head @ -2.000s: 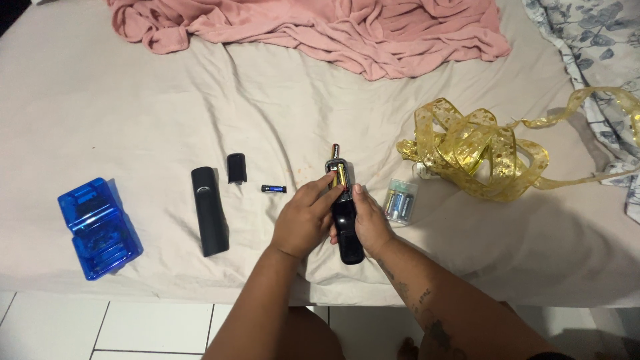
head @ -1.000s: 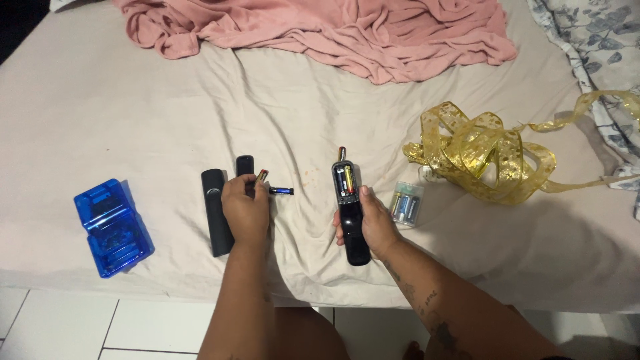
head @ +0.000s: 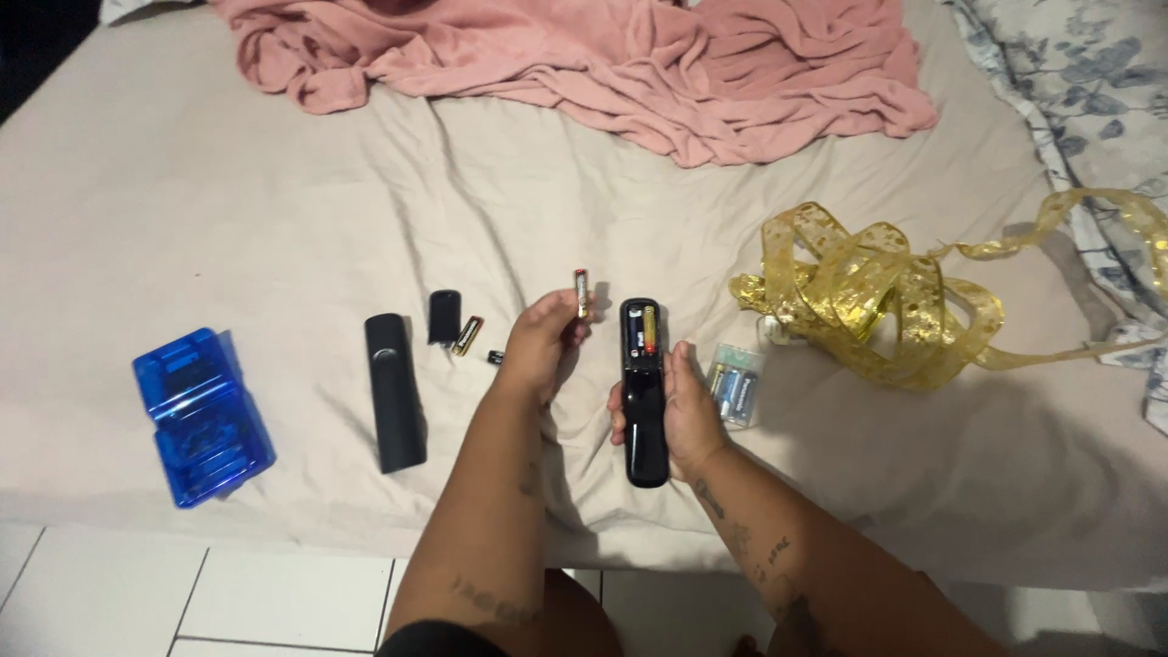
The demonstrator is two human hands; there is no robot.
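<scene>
My right hand [head: 689, 411] holds a black remote control [head: 647, 411], its battery compartment uncovered at the far end. A gold battery [head: 650, 330] lies in the right side of that compartment; its left side looks dark. Left of the remote, my left hand [head: 550, 338] grips a small battery [head: 581, 294] upright between its fingertips. A Panasonic battery [head: 468, 336] lies on the sheet beside a black battery cover [head: 444, 317]. Another dark battery [head: 495, 358] shows partly beside my left wrist. Farther left is a second black remote [head: 395, 392].
An open blue translucent plastic case [head: 203, 418] lies at the left. Right of my right hand are a clear pack of batteries [head: 735, 385] and a tangle of gold ribbon [head: 876, 297]. A pink blanket [head: 593, 64] lies across the far part of the bed [head: 274, 228].
My left hand has gone from the remote to beside the battery cover and back toward the remote. A battery now lies by the cover, and the one protruding beyond the remote's far end is in my left hand.
</scene>
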